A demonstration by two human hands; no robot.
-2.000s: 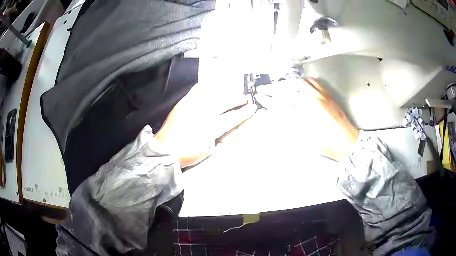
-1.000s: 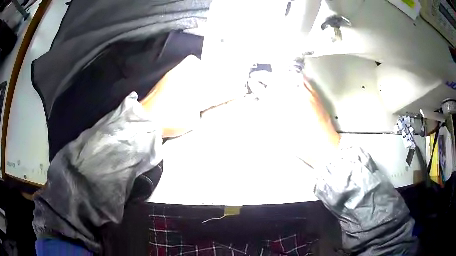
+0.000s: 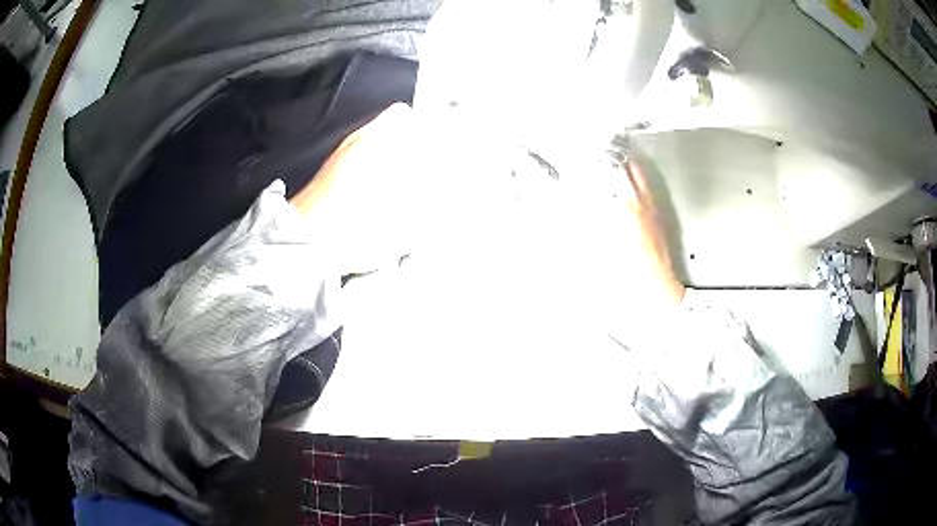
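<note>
Strong glare washes out the middle of the head view. My left hand [image 3: 360, 195] reaches into the glare from the left; only its wrist edge shows clearly. My right hand [image 3: 649, 226] reaches in from the right, with its outer edge visible. The fingers of both hands and whatever they touch are lost in the glare. A dark garment [image 3: 205, 175], greyer at the top, lies spread on the table left of my left hand. A dark folded piece with pale stitching [image 3: 303, 378] shows under my left sleeve.
The white sewing machine body [image 3: 719, 205] stands at right, with a dark knob [image 3: 701, 64] on it. A patterned cloth strip [image 3: 837, 283] and yellow item [image 3: 892, 329] are at far right. Yellow tape [image 3: 476, 450] marks the front table edge. The wood-coloured table edging [image 3: 36, 134] runs along the left.
Over two seconds the view has shifted and the glare has spread over the needle area. My left hand's finger outlines, partly visible earlier, are now washed out.
</note>
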